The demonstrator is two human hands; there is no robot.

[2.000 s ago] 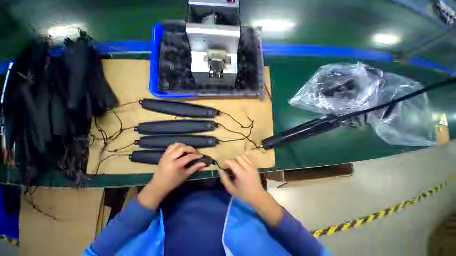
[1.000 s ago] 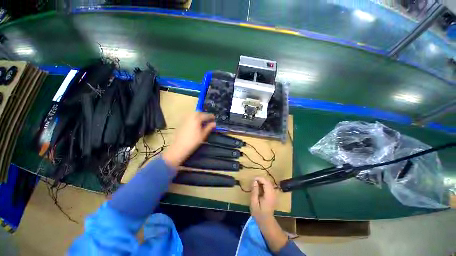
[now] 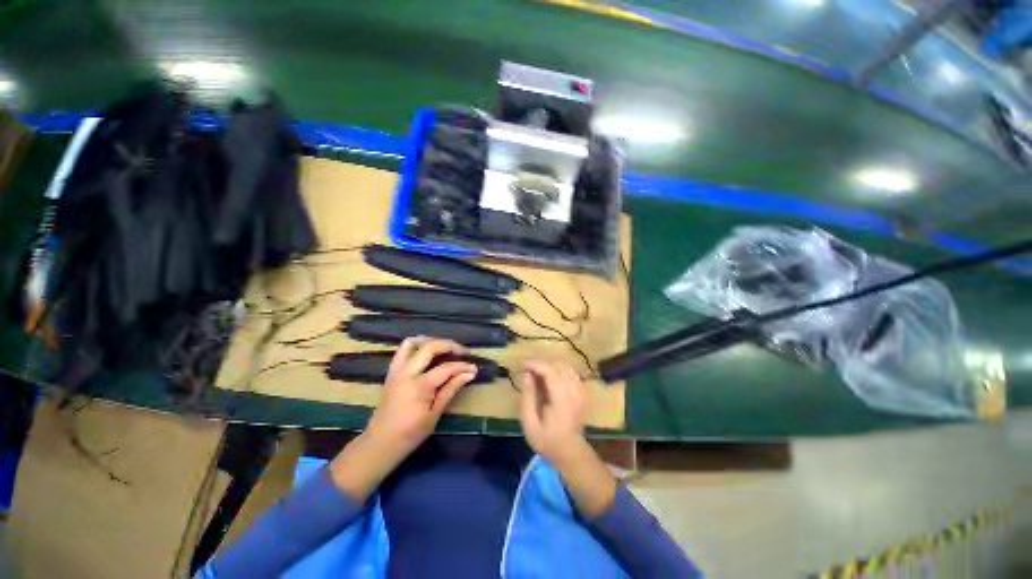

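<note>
Several long black wired housings lie side by side on the tan cardboard sheet point(image 3: 272, 376). My left hand point(image 3: 421, 390) rests on the nearest housing point(image 3: 357, 365), its fingertips near the right end; whether it pinches a small part there is too blurred to tell. My right hand point(image 3: 555, 409) is just right of that housing's end, fingertips close together by the lead wire point(image 3: 512, 380); what it holds, if anything, cannot be told. Another housing point(image 3: 428, 329) lies right behind. The black electric screwdriver point(image 3: 679, 347) lies to the right, its tip near my right hand.
A silver screw feeder point(image 3: 532, 170) stands in the blue parts tray point(image 3: 402, 209) behind the housings. A big black stack of wired units point(image 3: 158, 226) is at left, wires hanging. A clear plastic bag point(image 3: 905, 339) lies at right under the screwdriver's cable point(image 3: 905, 276).
My left hand has come back from the blue tray's front left edge to the nearest housing. My right hand has stayed near the housing's right end. The camera view has shifted.
</note>
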